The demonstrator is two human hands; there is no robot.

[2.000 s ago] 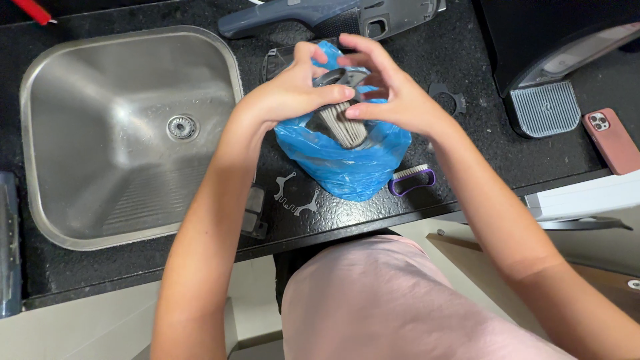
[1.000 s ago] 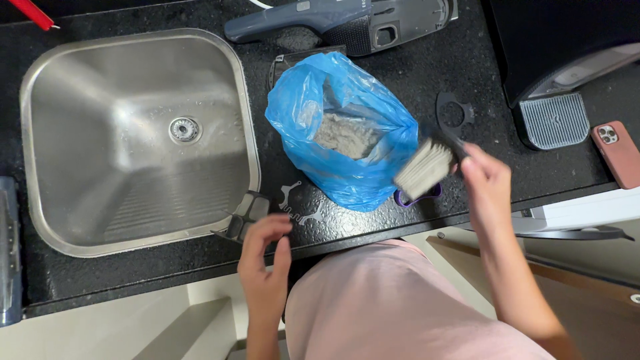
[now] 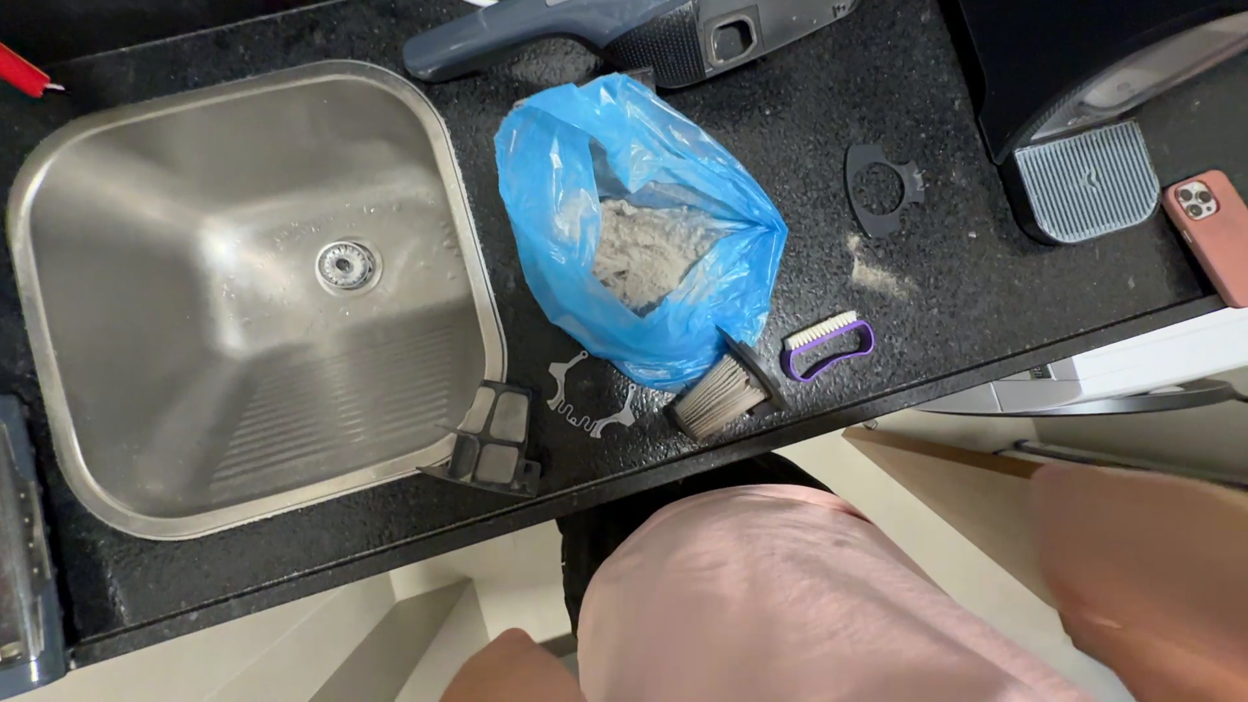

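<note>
Neither of my hands shows; only blurred parts of my arms appear at the bottom and the lower right. A blue plastic bag (image 3: 546, 263) stands open on the black counter with grey dust (image 3: 648, 255) inside. Against its lower right side lies a pleated vacuum filter (image 3: 720, 398) with a dark rim, near the counter's front edge. Right of it is a purple-handled brush (image 3: 827, 347) with white bristles. A grey mesh filter frame (image 3: 494, 434) rests by the sink's corner, and a thin grey toothed bracket (image 3: 592, 395) lies between it and the bag.
A steel sink (image 3: 292, 478) is at left. Behind the bag lies a handheld vacuum cleaner (image 3: 624, 39). A dark ring-shaped plastic part (image 3: 882, 190) has spilled dust (image 3: 877, 268) beside it. At right are a black machine with a ribbed tray (image 3: 1090, 185) and a pink phone (image 3: 1209, 234).
The pleated filter, held over the bag and then in my right hand beside it, now lies on the counter, let go. Both hands have left the view.
</note>
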